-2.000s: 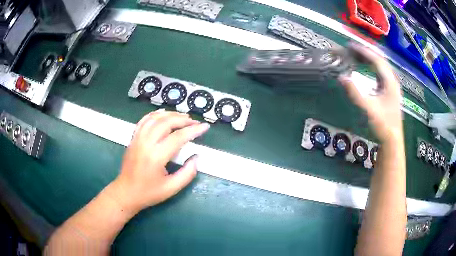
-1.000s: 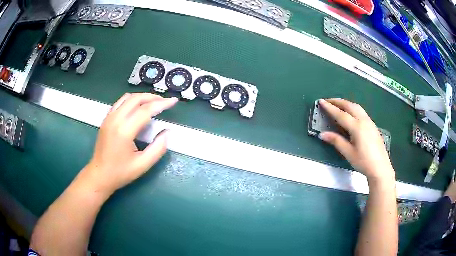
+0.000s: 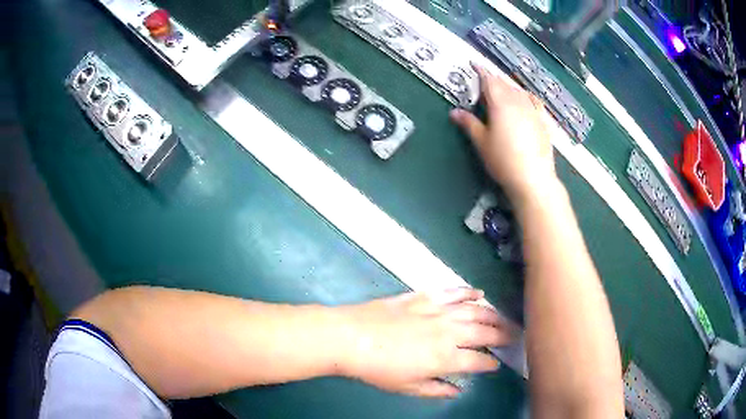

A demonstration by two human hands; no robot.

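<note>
My right hand (image 3: 514, 135) has its thumb and fingers around the near right end of a long silver plate (image 3: 393, 37) with four round features, at the far rail. My left hand (image 3: 429, 340) is palm down at the near rail, slightly blurred; its fingertips end beside my right forearm, and what is under it is hidden. A four-position jig (image 3: 356, 119) with black-rimmed round parts lies on the belt. Another jig (image 3: 477, 214) shows one black round part, the rest hidden behind my right forearm.
A thick jig block (image 3: 123, 114) stands on the near bench. The machine corner has a red button (image 3: 159, 24). Another plate (image 3: 536, 78) lies beyond the held one, and one (image 3: 658, 200) farther right. A red bin (image 3: 703, 168) is at far right; a white rail (image 3: 327, 200) borders the belt.
The view has turned, so everything shows rotated. My right hand has left the plate on the belt for one at the far rail. My left hand has moved right, near my right forearm.
</note>
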